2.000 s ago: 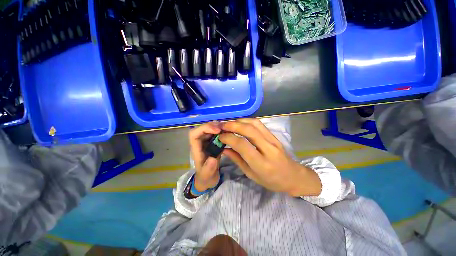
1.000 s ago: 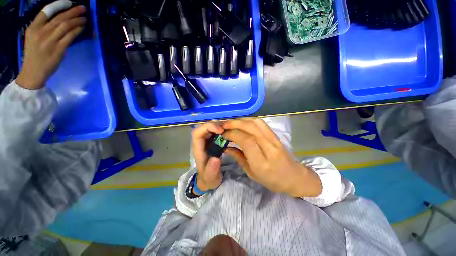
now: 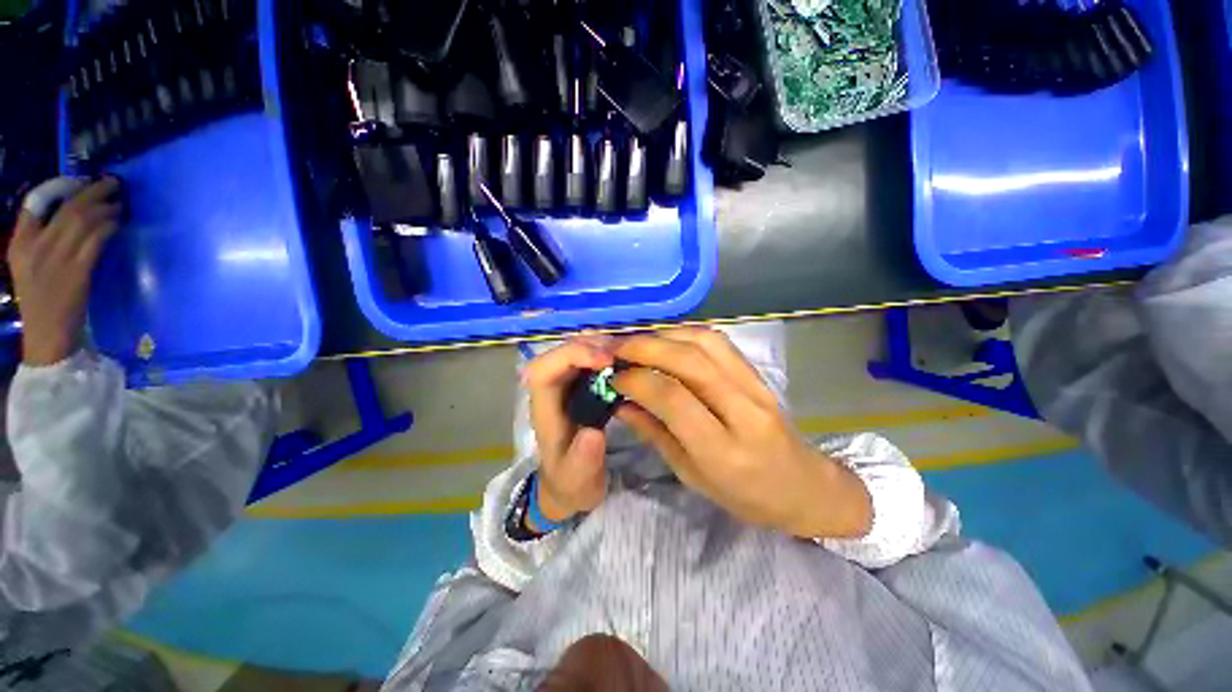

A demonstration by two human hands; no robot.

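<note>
A small black housing is held over the lap, just below the bench edge, partly hidden by fingers. A small green circuit board shows at its open end. My left hand grips the housing from the left, thumb below it. My right hand has its fingertips at the green board and the housing's right side. Whether the board sits fully inside cannot be told.
The main blue tray holds black units. A clear box of green pieces and loose black pieces lie right of it. Side trays hold more units. A neighbour's hand is at the left tray.
The housing has turned and shifted slightly right in my hands, and less green shows. The neighbour's hand came in over the left tray, then moved down and left.
</note>
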